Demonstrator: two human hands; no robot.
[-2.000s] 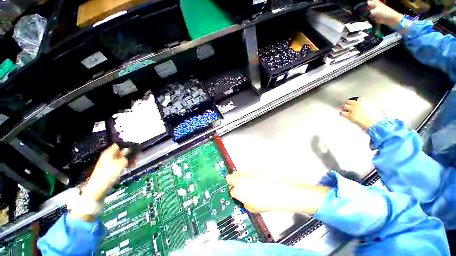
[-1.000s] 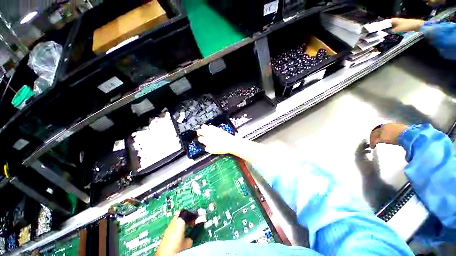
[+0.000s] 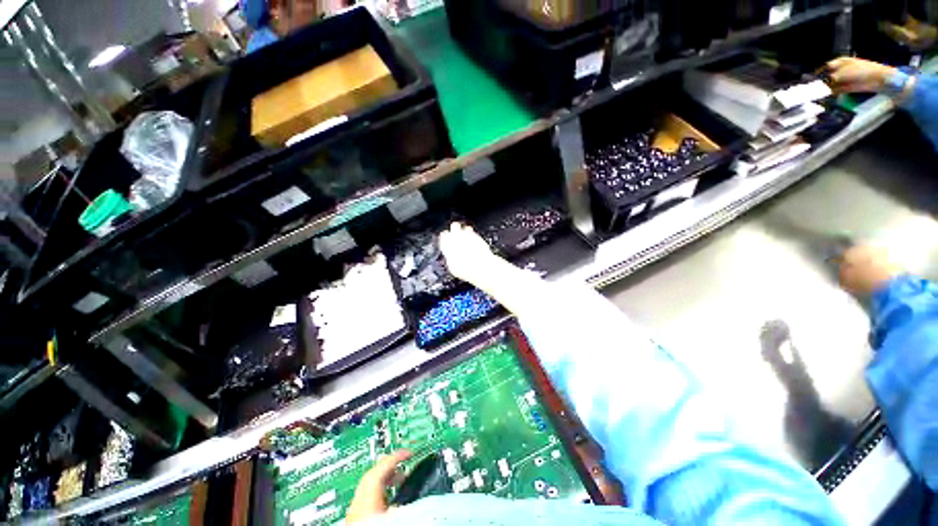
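Note:
A green circuit board (image 3: pixel 494 396) lies in a dark carrier with a reddish-brown side rail below the parts shelf. My left hand (image 3: pixel 383 487) is low over the board, thumb and a dark-covered finger apart; its lower part is hidden by my sleeve, and whether it holds a small part cannot be told. My right hand (image 3: pixel 468 255) reaches over the bin of grey-black components (image 3: pixel 417 269), fingertips at its right edge; what they hold cannot be made out. The bin of blue components (image 3: pixel 453 316) is just below my right forearm. White components (image 3: pixel 355 313) fill the tray to its left.
Small dark components (image 3: pixel 262 354) lie in a bin at left. A bin of round dark parts (image 3: pixel 643 170) and stacked white trays (image 3: pixel 777 128) stand at right. Black totes (image 3: pixel 339 170) are above. Another person's hands (image 3: pixel 866 269) are over the metal surface and the shelf at right.
My right hand has moved from the blue bin up to the grey-black bin. My left hand stays low over the board. The view has shifted, showing more of the upper shelf.

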